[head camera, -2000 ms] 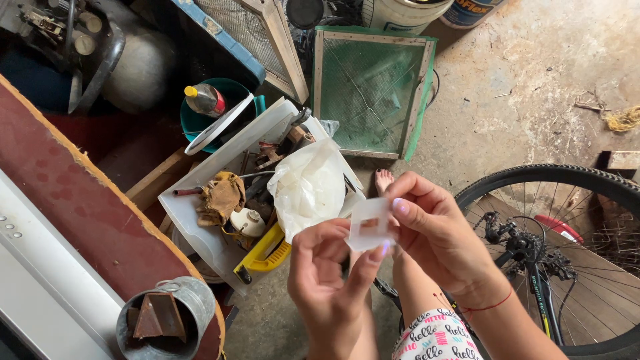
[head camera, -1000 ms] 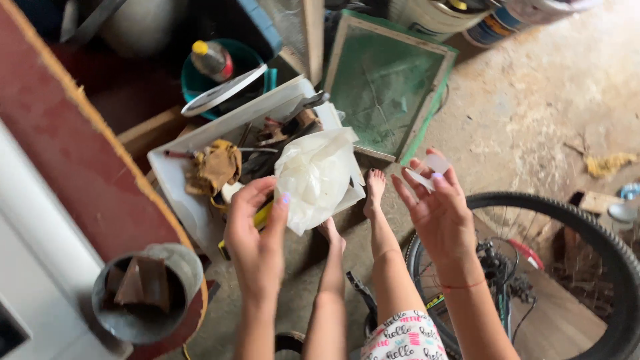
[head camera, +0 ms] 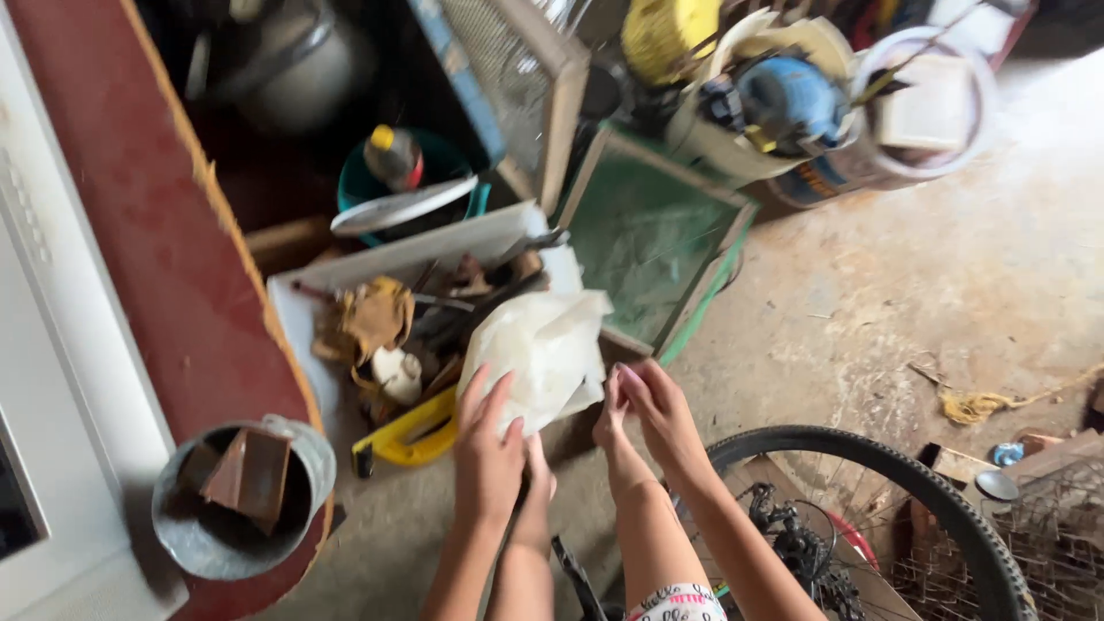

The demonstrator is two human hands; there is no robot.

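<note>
A crumpled whitish plastic bag [head camera: 548,354] lies over the right end of a white plastic bin [head camera: 414,259] of tools and scraps. My left hand [head camera: 490,431] is at the bag's lower left, fingers apart, overlapping it; whether they press on it is unclear. To the right of the bag is my right hand [head camera: 660,401], thumb and fingers drawn together, and I cannot tell what is between them. The bin holds a tan leather-like piece [head camera: 379,315], a white rounded part [head camera: 398,374] and dark metal tools. A yellow-handled saw [head camera: 410,440] rests along its near edge.
A metal bucket [head camera: 241,500] with brown pieces stands on the dark red board [head camera: 164,259] at left. Behind the bin are a teal bucket [head camera: 345,177] with a bottle [head camera: 392,159] and a green-edged framed screen [head camera: 647,233]. A bicycle wheel [head camera: 940,500] is at lower right.
Two seconds ago both hands held a translucent white square with a cut-out; one second ago a translucent piece was at my right hand. My right hand's fingers have since drawn together. The view has shifted.
</note>
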